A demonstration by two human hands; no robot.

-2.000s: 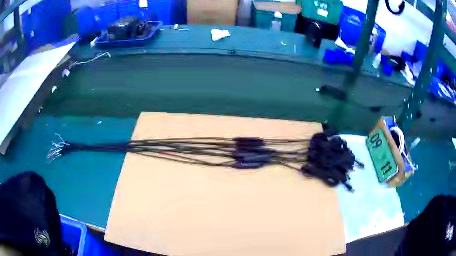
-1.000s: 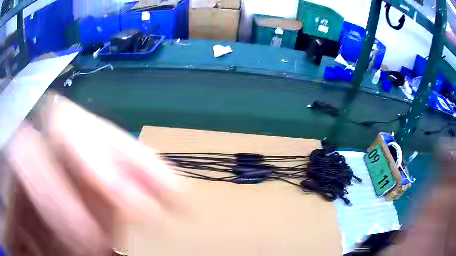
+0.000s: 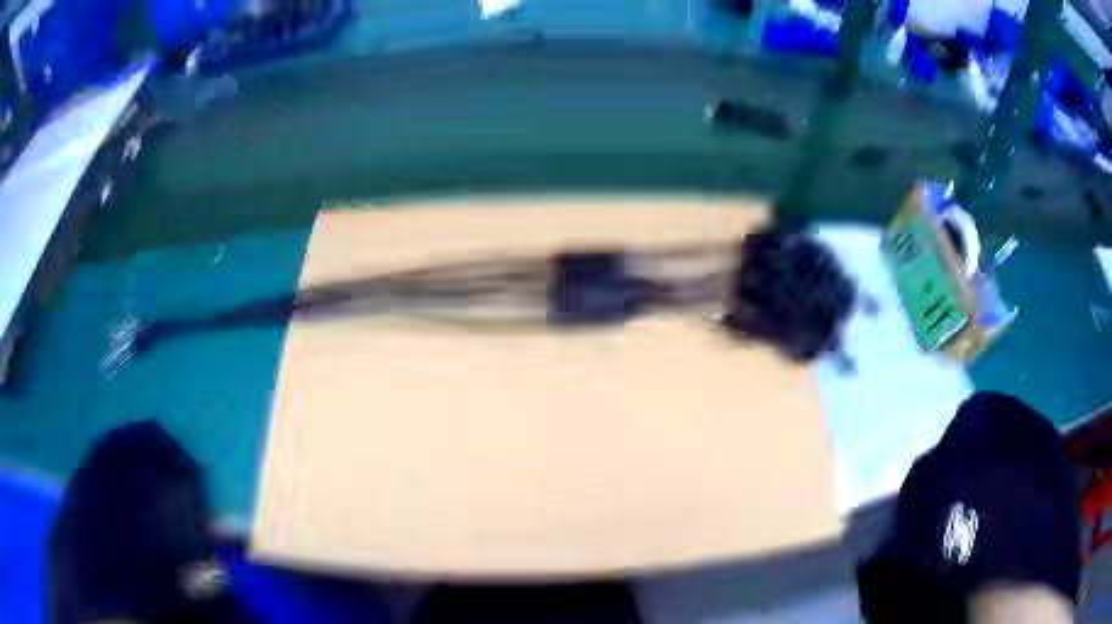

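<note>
A bundle of black cables lies across the tan cardboard sheet. Black controller housings sit side by side on it, blurred. The coiled cable ends form a black bunch at the right, and the silvery wire ends fan out at the left on the green bench. Neither of my hands is in view; they are beyond the picture's edge. Only dark sleeves show, at the lower left and lower right, with a bit of bare arm below the right one.
A small open carton with a green-screened timer stands at the right by a white sheet. A blue tote is at the lower left. A blue tray and a green post are at the back.
A second ago both hands were blurred in front of the bench; now they are out of the picture. The view has tilted down, so the bench sits higher. The cable bundle still lies on the cardboard.
</note>
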